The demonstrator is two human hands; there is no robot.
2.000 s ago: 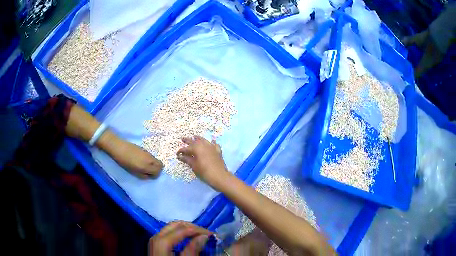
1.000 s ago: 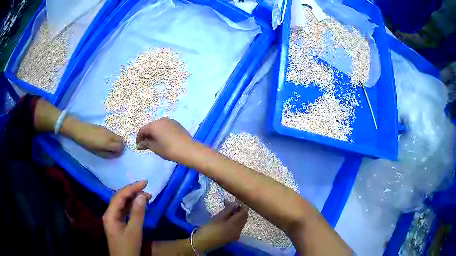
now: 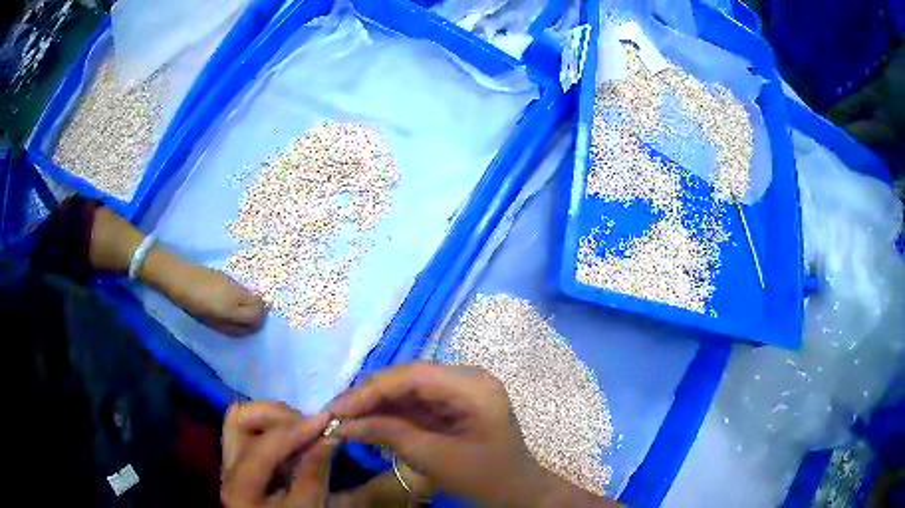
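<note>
My left hand (image 3: 266, 451) and my right hand (image 3: 452, 427) meet at the bottom centre. Their fingertips come together around a tiny pale part (image 3: 331, 428). The fingers of both hands appear to touch it; its exact shape is too small to tell. Beyond them, a large blue tray (image 3: 452, 48) with a white liner (image 3: 437, 119) holds a flat heap of small beige-pink parts (image 3: 318, 189). A second heap (image 3: 541, 387) lies on a liner to the right, in a tray partly hidden by my right hand.
A neighbour's hand (image 3: 223, 301) with a white bangle rests at the heap's lower left. Another bangled wrist (image 3: 405, 474) is partly hidden behind my right hand. A tilted blue tray (image 3: 779, 308) holds parts and a thin stick (image 3: 750, 243). Crumpled clear plastic (image 3: 843, 327) lies right; another tray (image 3: 84, 189) left.
My right hand has drawn back from the large tray's heap to my left hand, and their fingertips now meet on a tiny part. The neighbour's second hand is now mostly hidden.
</note>
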